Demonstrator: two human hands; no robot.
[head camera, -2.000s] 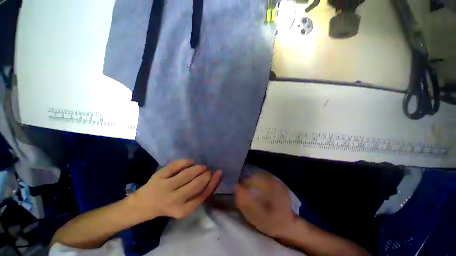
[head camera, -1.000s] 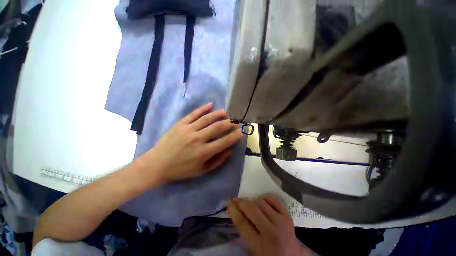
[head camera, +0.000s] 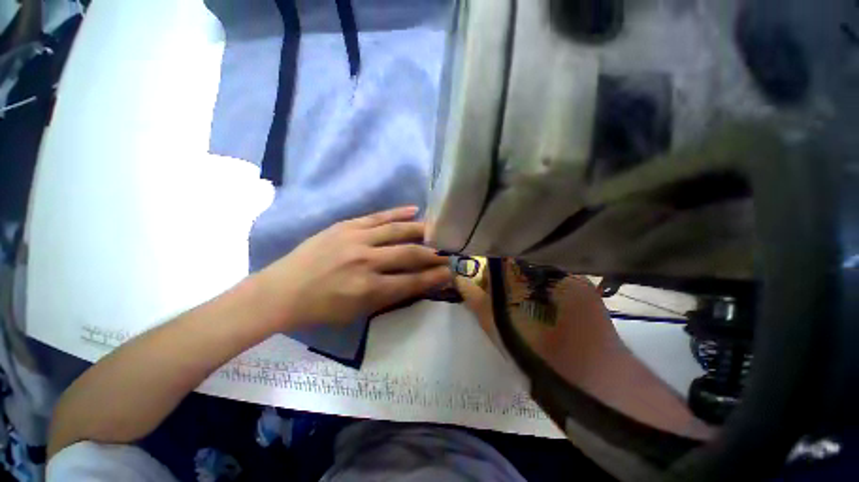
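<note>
The pale grey-blue front panel (head camera: 377, 132) lies left of the sewing machine head (head camera: 546, 122), with two narrow dark strips (head camera: 283, 104) on it. A dark edge shows at its lower corner. My left hand (head camera: 344, 273) lies palm down on the panel, fingers spread a little, fingertips at the needle area. My right hand (head camera: 509, 297) is behind the guard loop, close to the presser foot (head camera: 466, 267); its fingers are mostly hidden by the machine, so its grip cannot be told.
The thick grey-green guard loop (head camera: 796, 311) stands at the right. A printed ruler (head camera: 377, 386) runs along the front edge of the white table (head camera: 122, 216). A thread tension assembly (head camera: 721, 348) shows through the loop. Patterned cloth lies below the table edge.
The panel's lower end has moved up from the wearer's lap onto the table. My right hand has moved up from the table's front edge to the needle area. My left hand stays on the panel.
</note>
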